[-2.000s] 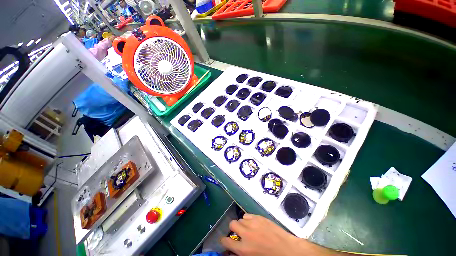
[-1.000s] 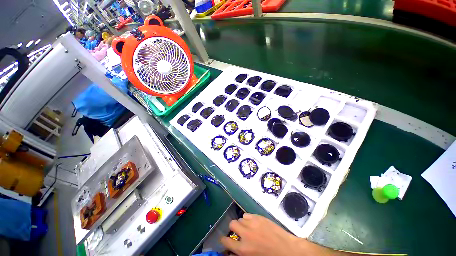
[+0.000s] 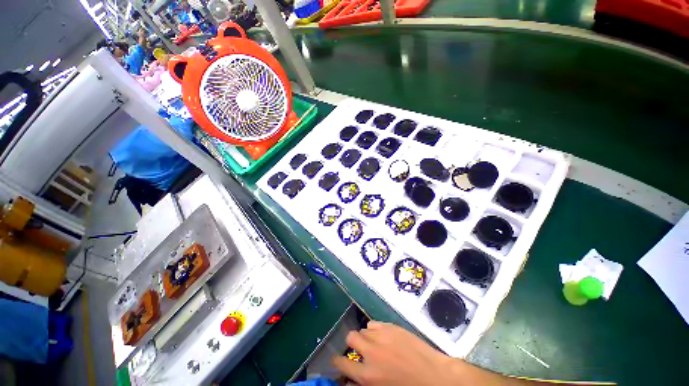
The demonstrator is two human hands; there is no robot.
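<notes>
My right hand (image 3: 381,354) is at the bottom edge, over a grey opening at the bench front. Its fingers are bent around a small part with yellow and dark patches (image 3: 353,355), which looks like a round circuit board and is mostly hidden. My left hand is not in view; a bit of blue cloth shows at the bottom edge. A white blister tray (image 3: 483,326) lies just beyond my right hand. It holds black round housings (image 3: 447,309) and, in the nearer left rows, several round circuit boards (image 3: 410,275).
A machine bed (image 3: 215,230) with two orange-brown fixtures (image 3: 186,270) and a red emergency button (image 3: 231,326) is at left. An orange fan (image 3: 245,98) stands in a green basket (image 3: 308,119). A green-capped bottle (image 3: 585,289), white tissue (image 3: 604,268) and paper (image 3: 672,264) lie at right.
</notes>
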